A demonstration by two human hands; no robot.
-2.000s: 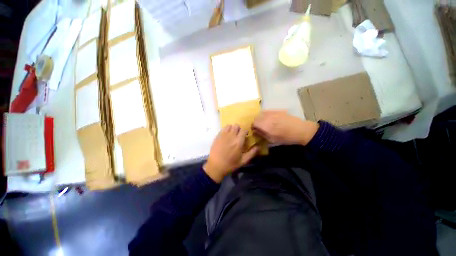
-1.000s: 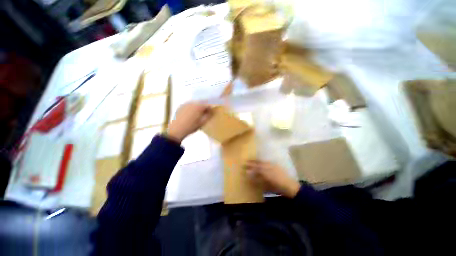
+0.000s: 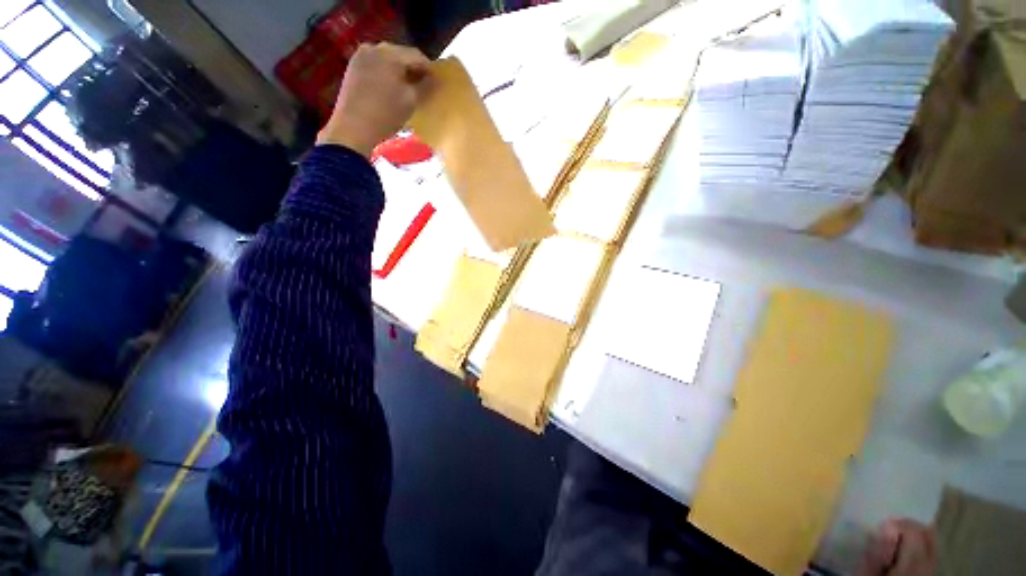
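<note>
My left hand (image 3: pixel 377 92) is raised at the upper left and grips one end of a kraft piece (image 3: pixel 478 163), which hangs over the left side of the table above the overlapped columns. My right hand (image 3: pixel 900 547) is at the bottom right, cut off by the picture's edge and blurred; whether it holds anything cannot be told. Another kraft piece (image 3: pixel 801 416) lies flat on the grey board beside it. A white sheet (image 3: pixel 664 323) with a thin dark edge lies left of that piece. Overlapped stacks with white panels (image 3: pixel 546 276) form two columns.
Tall white sheet piles (image 3: pixel 804 101) and brown kraft blanks (image 3: pixel 962 180) stand at the far side. A pale glue bottle (image 3: pixel 981 396) lies at the right, near brown cardboard (image 3: pixel 977 538). A red-edged item (image 3: pixel 405 240) is at the table's left. Dark floor is beyond the near edge.
The view has swung left. My left hand has moved up and left with a kraft piece, over the columns. A flat kraft piece lies on the board. My right hand is now near the picture's bottom edge.
</note>
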